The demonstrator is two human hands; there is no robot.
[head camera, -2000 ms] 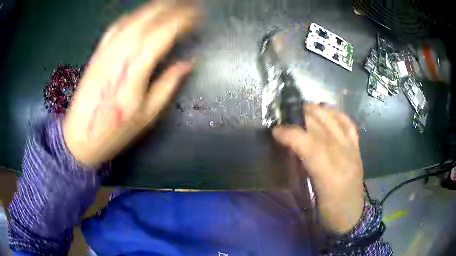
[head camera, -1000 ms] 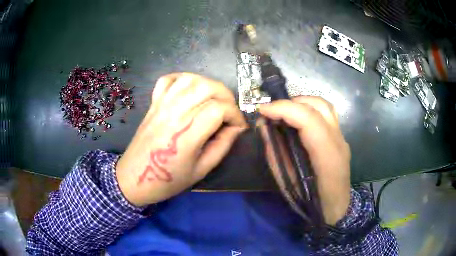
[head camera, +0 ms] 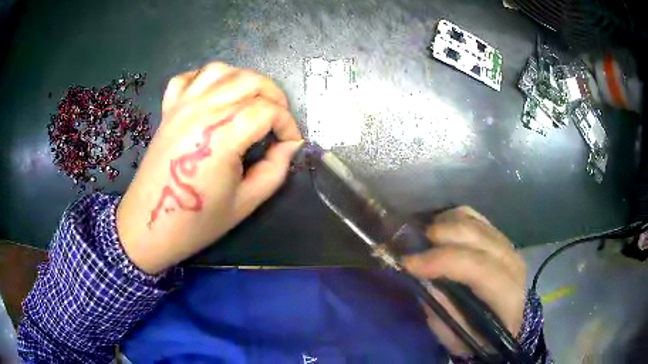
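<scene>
My left hand (head camera: 213,160) pinches a tiny dark component with its thumb and forefinger, just below the lower edge of a circuit board washed white by glare (head camera: 330,103). My right hand (head camera: 469,266) holds a soldering iron (head camera: 362,202) with a thin bent silver tube alongside it. The iron points up and left, its tip at or very near my left fingertips; contact cannot be told. A loose red-black component pile (head camera: 96,135) lies on the left.
A white and green board with dark squares (head camera: 465,55) lies at the upper right. A board stack (head camera: 561,99) lies beyond it, beside an orange-white cylinder (head camera: 612,79). A black cord (head camera: 568,249) hangs off the bench at the lower right.
My left hand first moved inward from over the pile to the board, then slightly left. The iron swung from pointing up over the board to a slant at my left fingertips.
</scene>
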